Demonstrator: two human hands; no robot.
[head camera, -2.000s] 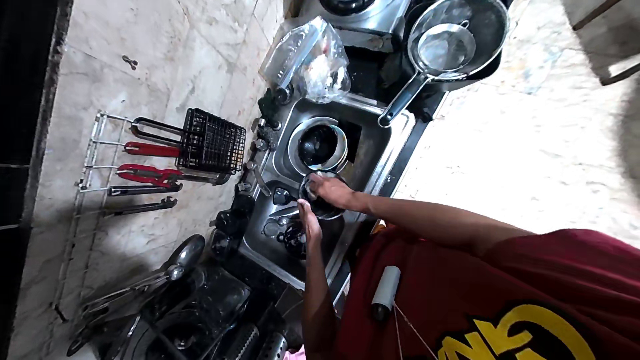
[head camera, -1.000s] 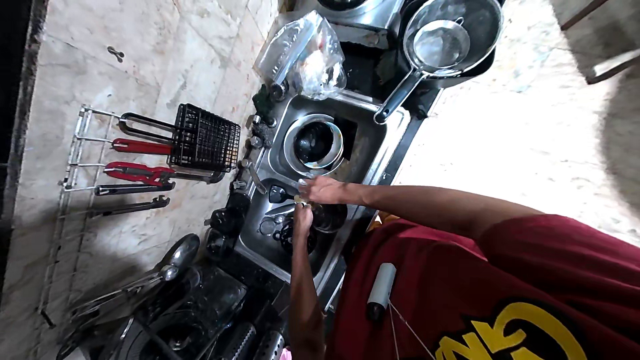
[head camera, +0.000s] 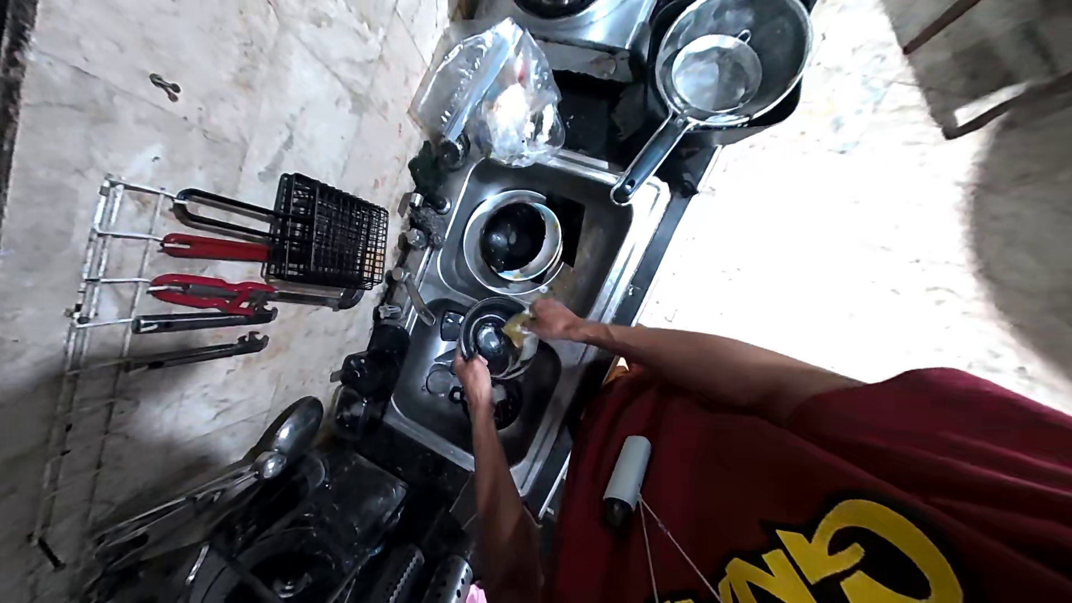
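Observation:
My left hand (head camera: 474, 377) grips the near left rim of a round metal bowl (head camera: 481, 314) above the lower sink basin (head camera: 540, 419). In my right hand (head camera: 553, 320) is a yellowish sponge (head camera: 517, 329), held at the bowl's right inner edge. Inside the bowl a dark, shiny round area shows, its contents unclear. Beyond my hands, in the upper basin (head camera: 603, 226), a large metal bowl (head camera: 476, 243) holds a smaller bowl (head camera: 548, 243) with a black bowl (head camera: 511, 237) in it. Dark dishes (head camera: 507, 406) lie in the lower basin under my hands.
A faucet (head camera: 417, 297) reaches over the divider from the left. A clear plastic bag (head camera: 515, 109) sits past the upper basin. A strainer (head camera: 716, 74) rests in a large pot (head camera: 783, 42), its handle over the sink's corner. A wall rack (head camera: 105, 243) holds a grill basket (head camera: 331, 234) and tongs.
The round bowl is now tilted up between my hands, with the sponge visible at its rim. My left hand has moved from beside my right hand to the bowl's left edge.

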